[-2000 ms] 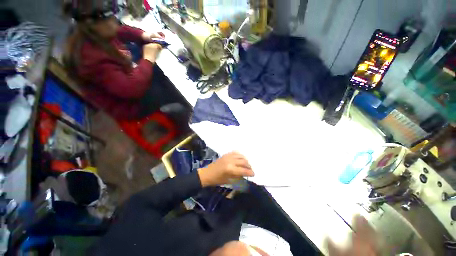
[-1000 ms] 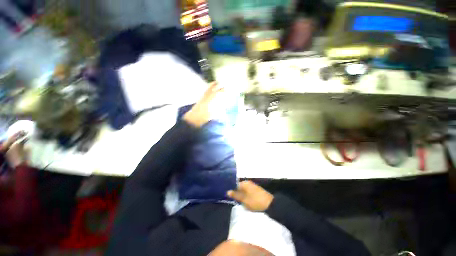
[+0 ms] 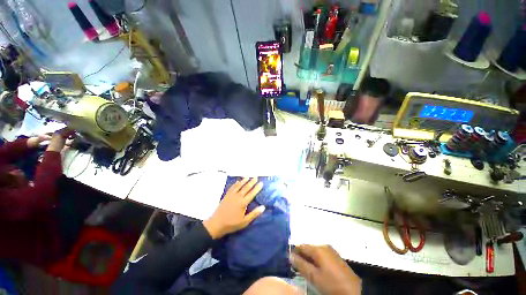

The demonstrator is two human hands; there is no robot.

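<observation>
A navy quilted panel [image 3: 259, 236] lies over the front edge of the white machine table, its upper part under a bright glare beside the needle area. My left hand [image 3: 237, 208] lies flat on its upper part, fingers spread. My right hand [image 3: 326, 269] is at the panel's lower right edge, fingers curled on that edge; the fingertips are partly hidden. The sewing machine head [image 3: 369, 173] is to the right of the panel. The needle and presser foot are not clear in the glare.
Scissors with red-orange handles [image 3: 405, 233], a grey disc [image 3: 460, 245] and a red-handled tool [image 3: 489, 256] lie at right. A dark navy fabric pile [image 3: 202, 95] and a lit phone [image 3: 270, 69] stand behind. At left are another machine [image 3: 95, 118] and a person's maroon sleeve [image 3: 49, 173].
The view has swung right. Both hands came to the navy panel. In the last second, my left hand moved from beside the glare to lie flat on it; my right hand stayed at its lower right edge.
</observation>
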